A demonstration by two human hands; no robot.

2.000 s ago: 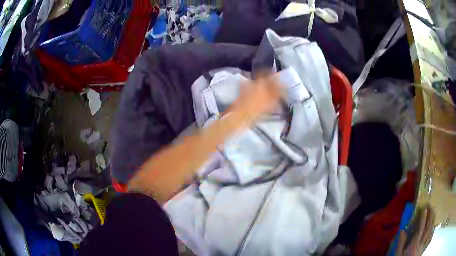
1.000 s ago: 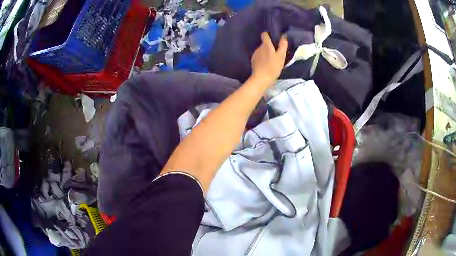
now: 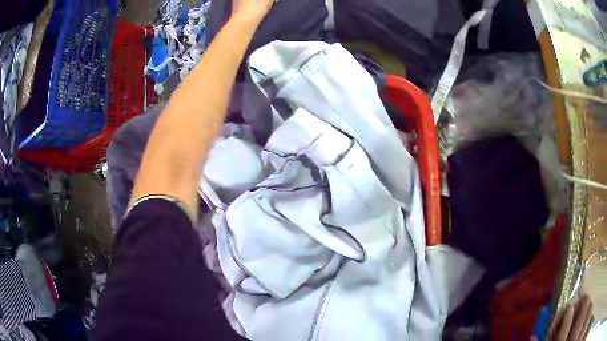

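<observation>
Light grey garment pieces [image 3: 286, 226] with dark seam lines lie heaped in the red basket [image 3: 429, 173]. My left arm reaches across the heap's left side to the top edge. My left hand [image 3: 253, 6] is mostly cut off there, beside the pile of dark pieces [image 3: 399, 26]; its fingers and any hold are hidden. My right hand [image 3: 572, 323] shows only as fingers at the bottom right, by the table edge; whether it holds anything cannot be seen.
A blue plastic crate [image 3: 83, 60] sits in a red one [image 3: 126, 80] at the upper left, with scraps [image 3: 183, 40] beside them. Dark cloth [image 3: 133, 153] drapes over the basket's left side. The table edge [image 3: 566, 133] runs down the right. A pale strap [image 3: 456, 56] hangs near it.
My left hand has moved from the garment heap to the dark pile, then up and left to the frame's top edge. The view has shifted.
</observation>
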